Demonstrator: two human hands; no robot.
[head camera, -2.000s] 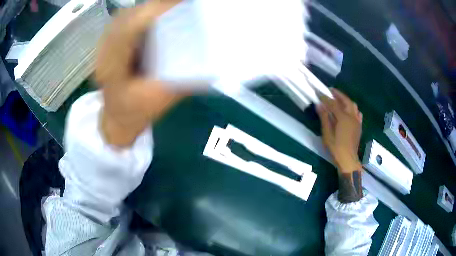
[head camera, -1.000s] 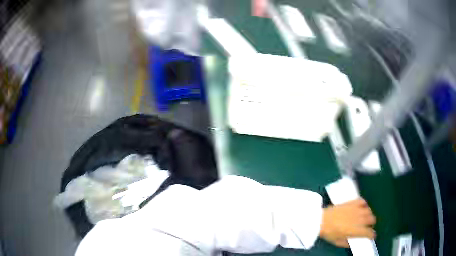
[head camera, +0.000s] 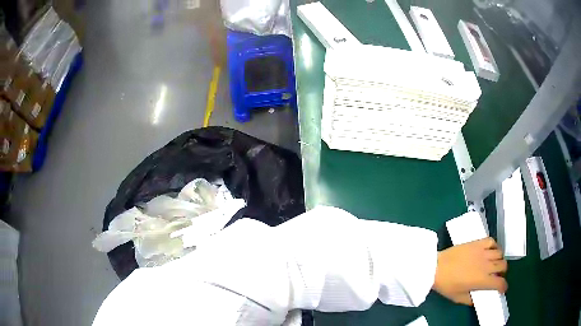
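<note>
My left hand (head camera: 473, 270) reaches across from the lower left in a white sleeve. Its fingers are closed around a long, plain white box or folded card (head camera: 466, 228) beside the metal rail at the lower right. The ends of the white piece show above and below the hand; its middle is hidden. A thick stack of white insert blanks (head camera: 395, 118) with cream layered edges stands on the green bench. My right hand is out of the picture.
A pale upright post (head camera: 525, 137) rises beside my hand. Beyond the rail, the belt carries a white box base (head camera: 511, 216) and a printed lid (head camera: 543, 207). A black waste bag (head camera: 267, 175) with white scrap (head camera: 185, 219) and a blue stool (head camera: 239, 76) are at left.
The view has swung left from the bench, and the right hand has left the picture. My left hand stays closed on the white piece, now lower right. The insert stack shows more sharply.
</note>
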